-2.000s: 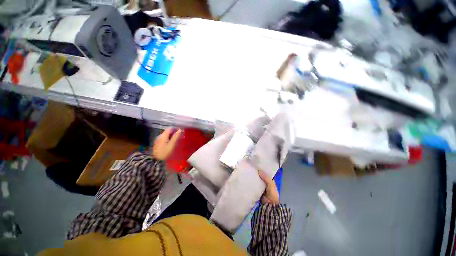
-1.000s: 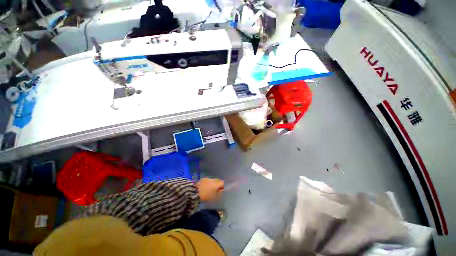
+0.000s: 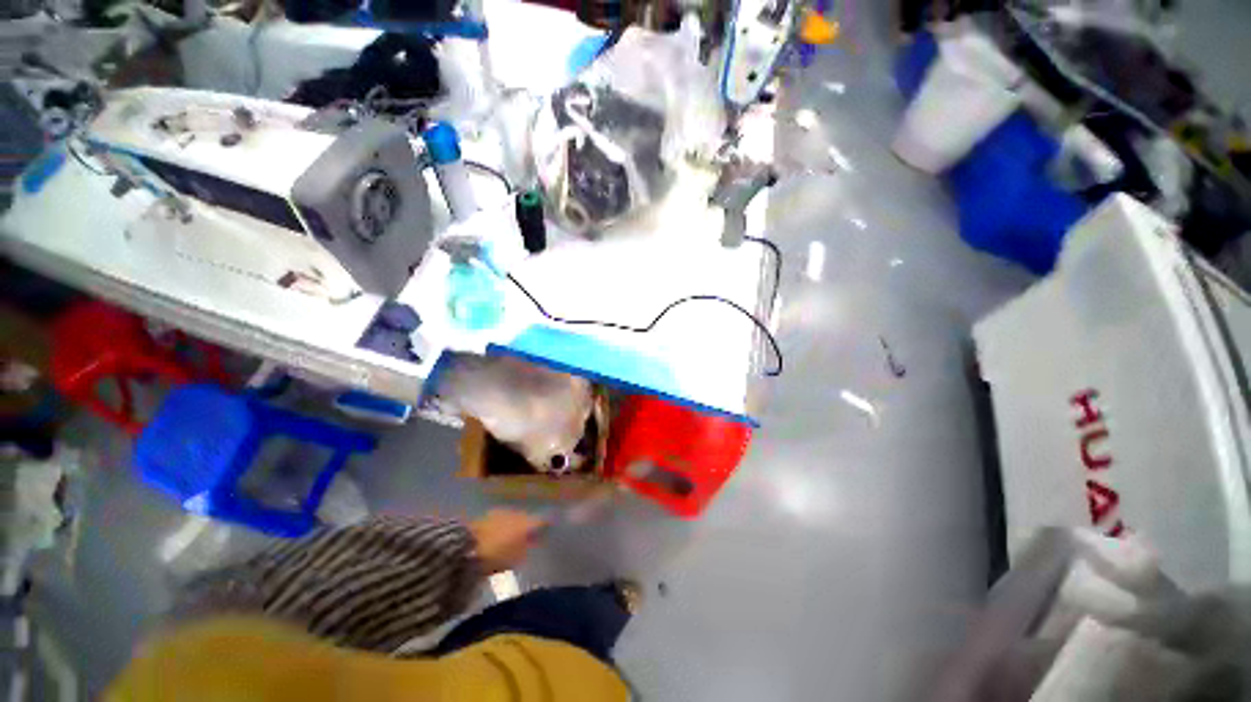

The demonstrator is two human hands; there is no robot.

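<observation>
A grey fabric bundle (image 3: 1104, 617) with paler pieces is blurred at the lower right and cut by the picture's edge. No hand shows on it, so what holds it is hidden. My left hand (image 3: 505, 539) is low left of centre, small and blurred, at the end of a checked sleeve and far from the fabric. A faint thin streak runs right from its fingers; I cannot tell whether it is a held thing. My right hand is not in view.
A sewing machine (image 3: 261, 165) stands on a white table (image 3: 617, 281) ahead left. Below are a blue stool (image 3: 206, 446), a red stool (image 3: 686, 453) and an open carton (image 3: 528, 483). A white HUAYA machine (image 3: 1098, 357) stands at right, with scraps on the floor.
The view has turned right past the sewing machine. My right hand, earlier on the grey fabric, is out of view. The fabric has moved to the lower right corner. My left hand has left the red stool.
</observation>
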